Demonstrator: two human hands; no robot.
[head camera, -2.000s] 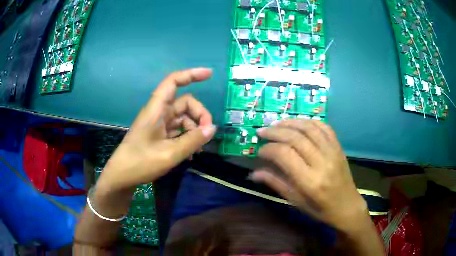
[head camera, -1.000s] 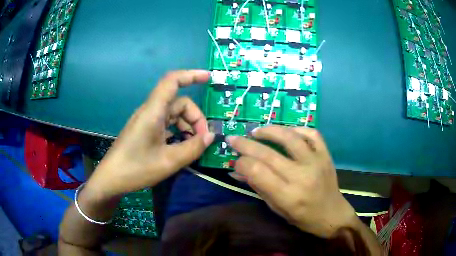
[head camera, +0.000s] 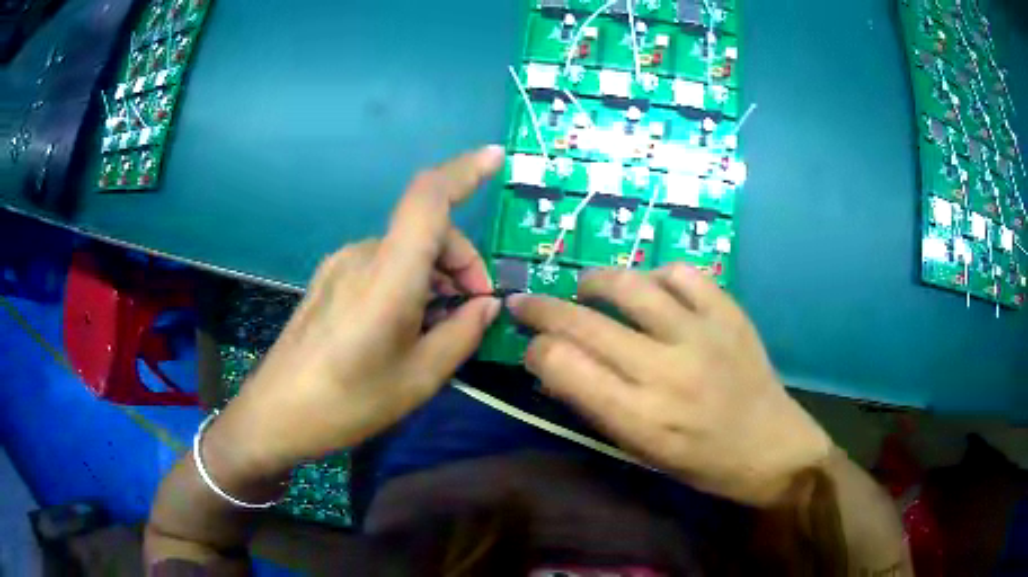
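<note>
A long green PCB panel (head camera: 614, 231) with small repeated circuits and thin pale wires lies in front of me, its near end partly under my hands. My left hand (head camera: 383, 321) is at the panel's near left edge, thumb and a finger pinching a thin black adhesive strip (head camera: 449, 302); its index finger points out over the panel's left edge. My right hand (head camera: 654, 378) is over the near right part of the panel, its fingertips meeting the end of the strip beside my left thumb. Whether the right fingers hold a piece of tape is hidden.
Other green panels lie on the dark-green table (head camera: 304, 147) at the left (head camera: 144, 107) and right (head camera: 972, 192). A dark flat case (head camera: 40, 124) is at the far left. Below are a red stool (head camera: 96, 338) and stacked green boards (head camera: 318, 490). A pale-yellow band (head camera: 552, 423) runs along the table edge.
My right fingertips have come left to meet my left fingertips at the strip. The view has shifted slightly. My left index finger reaches higher over the panel's edge.
</note>
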